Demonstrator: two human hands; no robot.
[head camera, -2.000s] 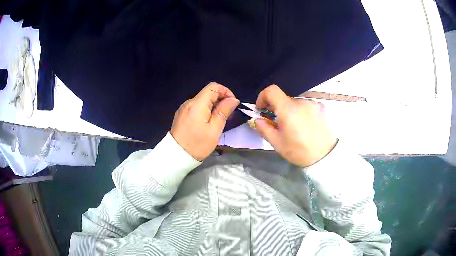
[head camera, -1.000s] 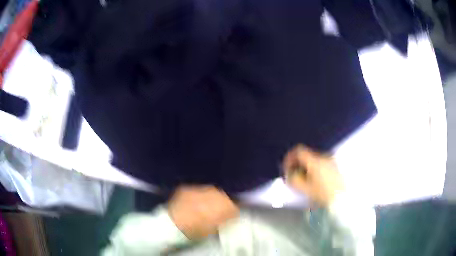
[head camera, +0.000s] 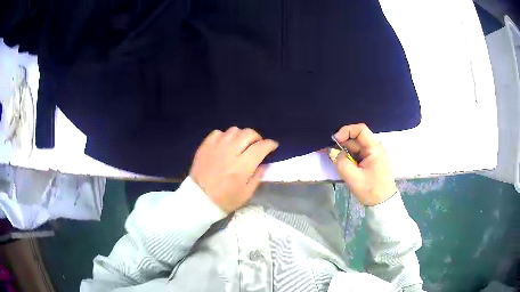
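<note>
A dark jacket lies spread over the white table, its hem curving along the near edge. My left hand rests on the hem at centre, fingertips on the cloth; whether it pinches the edge is hard to tell. My right hand holds the thread snips, with a yellow part showing between thumb and fingers, at the hem to the right. A yellowish patch is on the right thumb. The snips' blades are small and partly hidden by my fingers.
The white table has a curved right edge. A pale bundle and a dark strip lie at the left. Clear plastic hangs below the left edge. A pale bin stands at far right. The floor is green.
My hands were close together at the hem with the blades between them; now they are apart, the right hand farther right. The jacket's right part now lies lower, with a rounded corner showing.
</note>
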